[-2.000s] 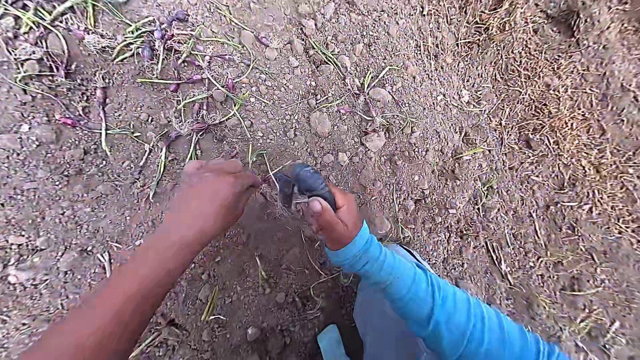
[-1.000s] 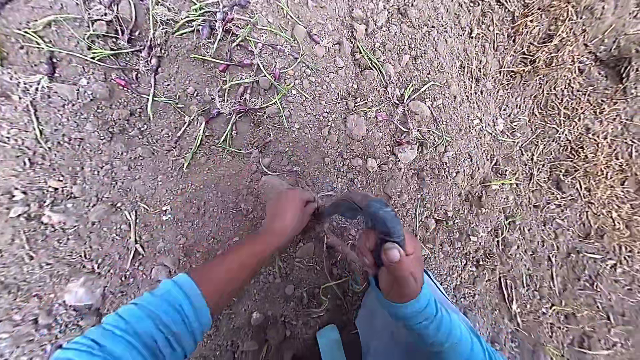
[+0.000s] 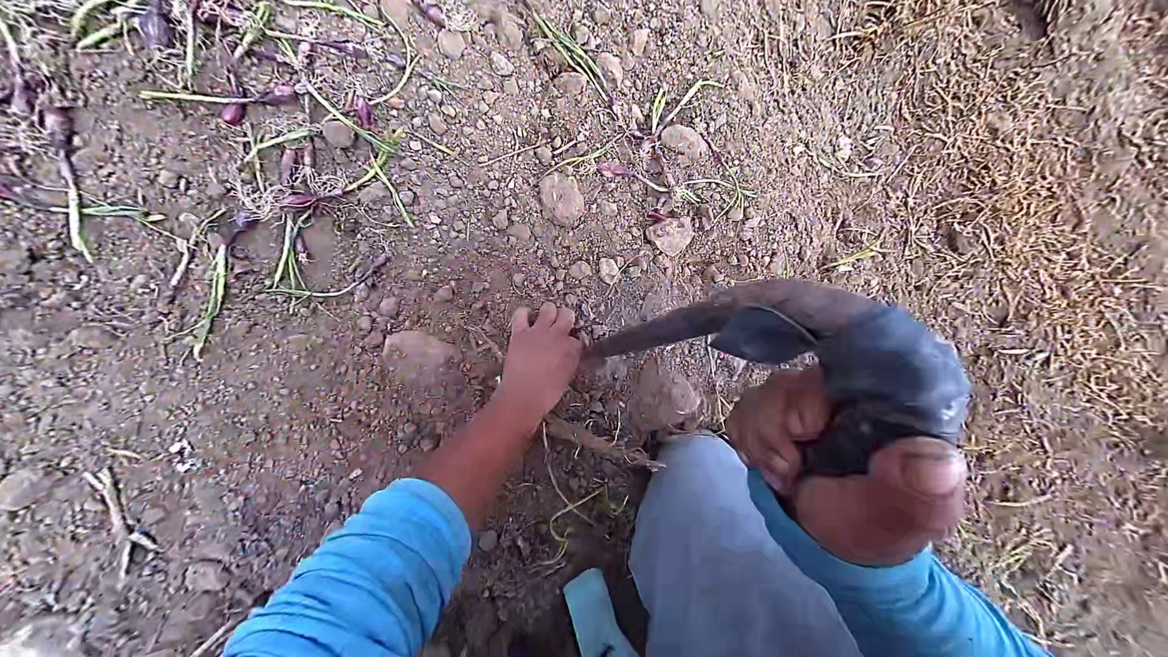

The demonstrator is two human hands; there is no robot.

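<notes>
My right hand (image 3: 849,474) is closed around the dark, wrapped handle of a curved hand tool (image 3: 776,315), close to the camera over my knee. The tool arches to the left and its narrow end points down at the soil beside my left hand (image 3: 540,356). That hand rests low on the ground with bent fingers; whether it holds anything is hidden. A dry root or stalk (image 3: 593,443) lies just below the tool's end. Pulled small purple onions (image 3: 297,201) with green leaves are scattered at the upper left.
My leg in pale blue trousers (image 3: 730,557) is at the bottom centre. Stones (image 3: 561,199) dot the brown soil, and one larger stone (image 3: 418,351) lies left of my left hand. Dry straw (image 3: 1049,201) covers the right side. A few more onion plants (image 3: 613,170) lie above centre.
My right hand has risen towards the camera with the tool, away from my left hand, which it was beside two seconds ago. My left hand stays near the tool's narrow end.
</notes>
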